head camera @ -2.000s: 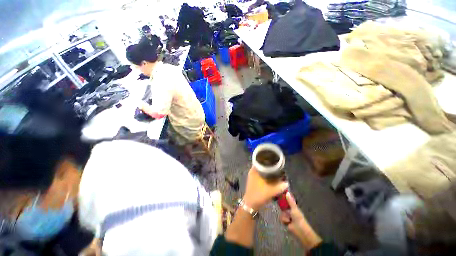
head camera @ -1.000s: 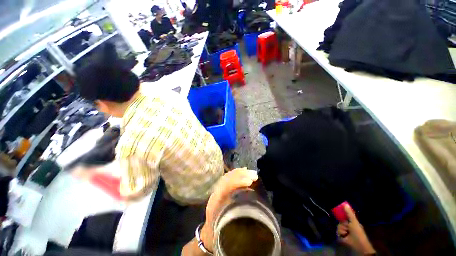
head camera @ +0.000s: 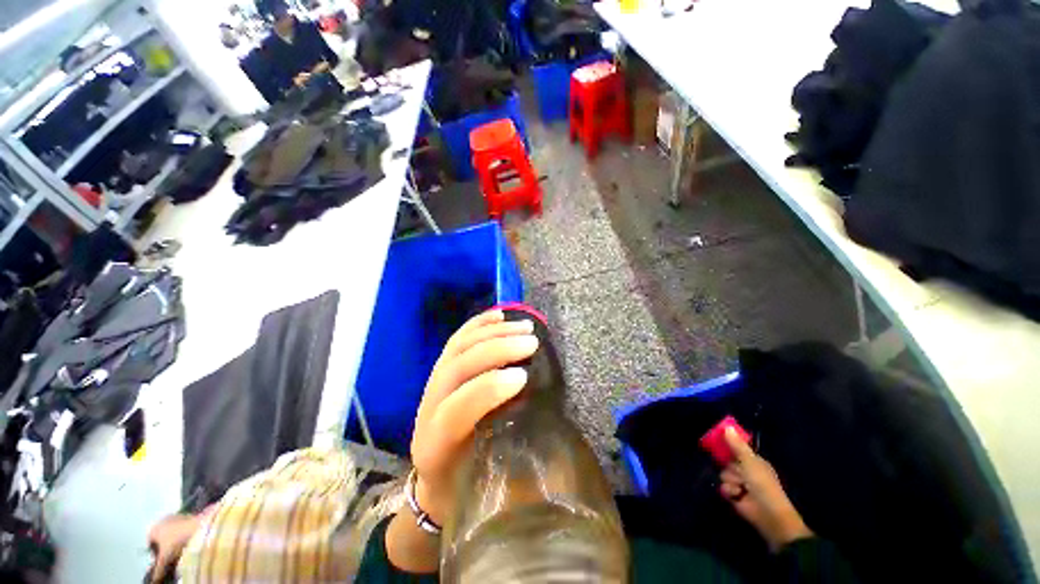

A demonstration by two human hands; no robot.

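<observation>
A clear bottle (head camera: 534, 491) with brownish contents is large and close in front of me, cut off by the bottom edge of the picture. My left hand (head camera: 456, 399), with a metal bracelet at the wrist, is wrapped around its far part, where a pink-red rim shows. The near end of the bottle is out of view. My right hand (head camera: 757, 493) is lower right, apart from the bottle, and pinches a red cap (head camera: 724, 440).
A blue crate (head camera: 439, 268) stands left of the aisle, and a crate with black garments (head camera: 844, 456) stands right. Red stools (head camera: 502, 165) stand ahead. White tables (head camera: 371, 148) hold dark garments. A person's checked sleeve (head camera: 279, 513) is at lower left.
The bottle has come up close to the camera and its open mouth has gone out of view. My right hand keeps the cap, apart from the bottle. The seated person has shifted to the lower left.
</observation>
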